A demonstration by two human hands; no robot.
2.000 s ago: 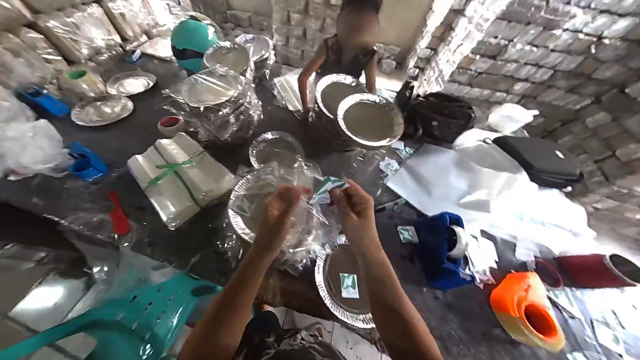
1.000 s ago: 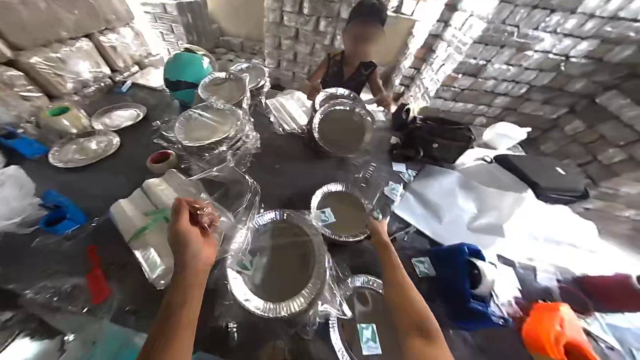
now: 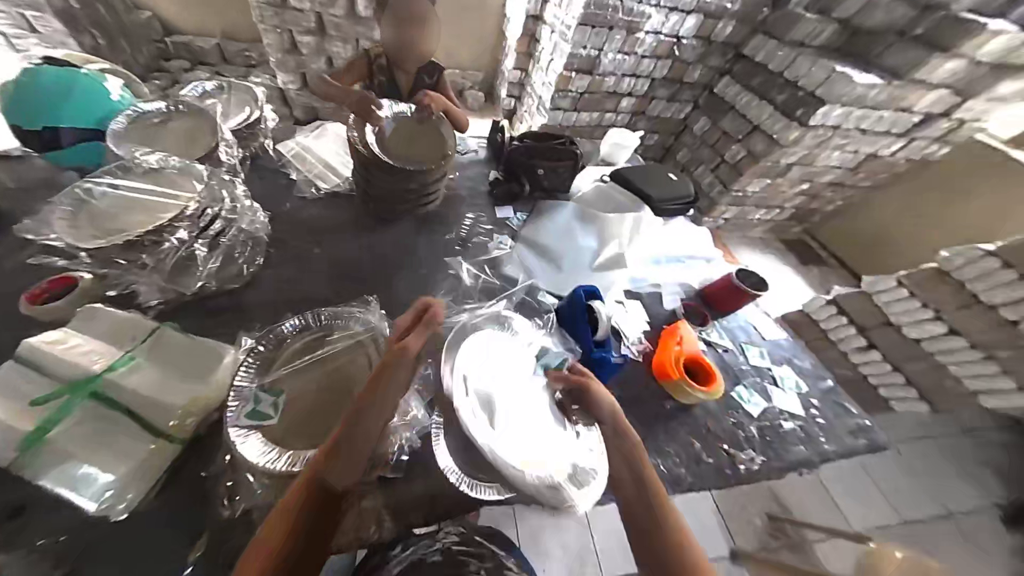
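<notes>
In my right hand [image 3: 584, 392] is a shiny foil plate [image 3: 520, 408], tilted, with clear plastic film at its upper edge and a small green-and-white label [image 3: 552, 362] by my fingers. My left hand [image 3: 416, 324] is raised just left of that plate, fingers close together; whether it grips the film cannot be told. Under the tilted plate shows the fluted rim of another foil plate [image 3: 460, 472]. To the left, beneath my left forearm, lies a film-covered foil plate [image 3: 312, 384] bearing a green-and-white label [image 3: 262, 406].
A ribbon-tied bundle of clear bags [image 3: 112, 400] lies left, near wrapped plates [image 3: 136, 204]. Across the table a person [image 3: 408, 72] holds a plate stack [image 3: 404, 160]. Right are a blue tape dispenser [image 3: 588, 332], an orange tape dispenser [image 3: 684, 364], a red roll [image 3: 732, 292] and loose labels [image 3: 752, 400].
My left hand has moved right from over the bag bundle. A labelled plate lay flat by my right hand a second ago; now my right hand holds a tilted one. The view has swung right.
</notes>
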